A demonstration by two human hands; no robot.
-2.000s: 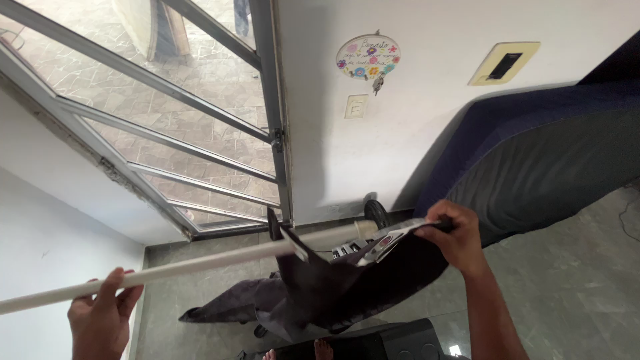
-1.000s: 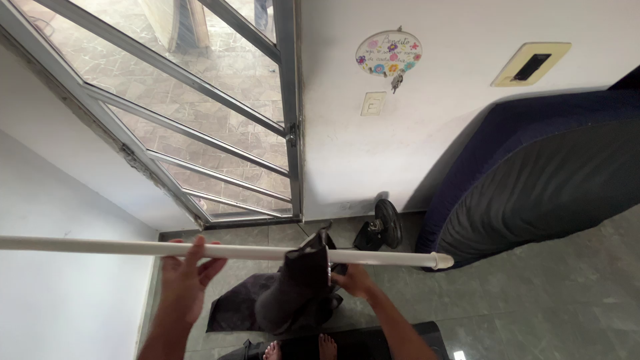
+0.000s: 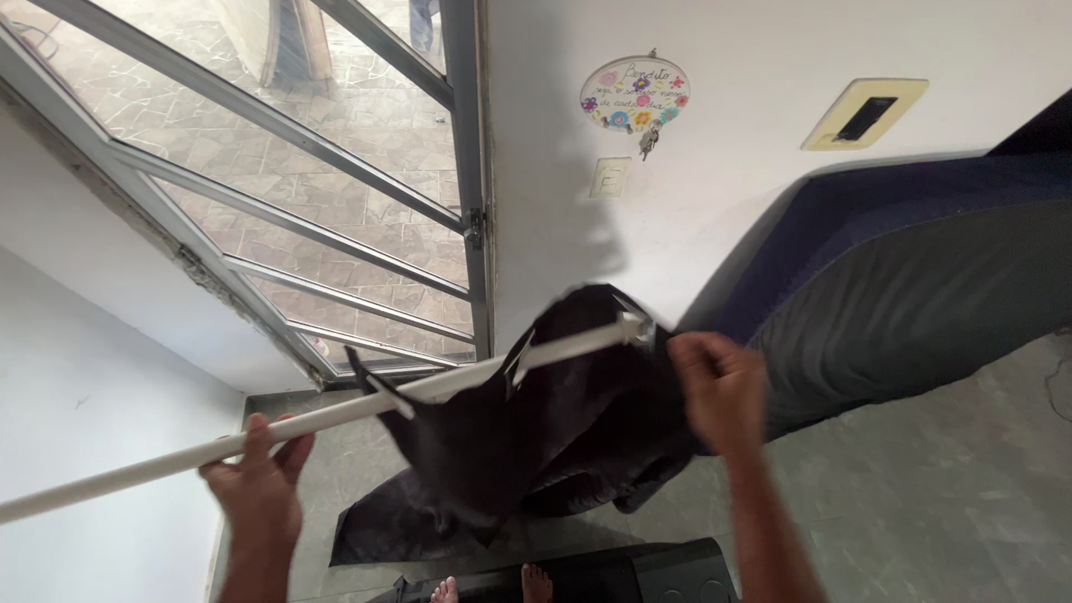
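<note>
My left hand (image 3: 264, 469) grips a long white rod (image 3: 335, 414) at the lower left. The rod slants up to the right and ends in a pale cap. Dark fabric (image 3: 502, 444) hangs on the rod, which passes through openings along its upper edge; its lower part reaches down to the floor. With its fingers closed on the fabric's upper right edge, my right hand (image 3: 720, 385) is just right of the rod's capped end, not on the rod.
A metal-framed glass door (image 3: 477, 226) is at the left. On the wall hang an oval floral plaque (image 3: 636, 92) with keys and two switch plates. A large cushioned piece in navy and dark grey fabric (image 3: 904, 285) leans at the right. Two bare feet are by a black object (image 3: 670, 569) below.
One second ago the fabric was bunched near the rod's middle beside my right hand. My right hand has moved right, past the rod's end, and the fabric is spread wider.
</note>
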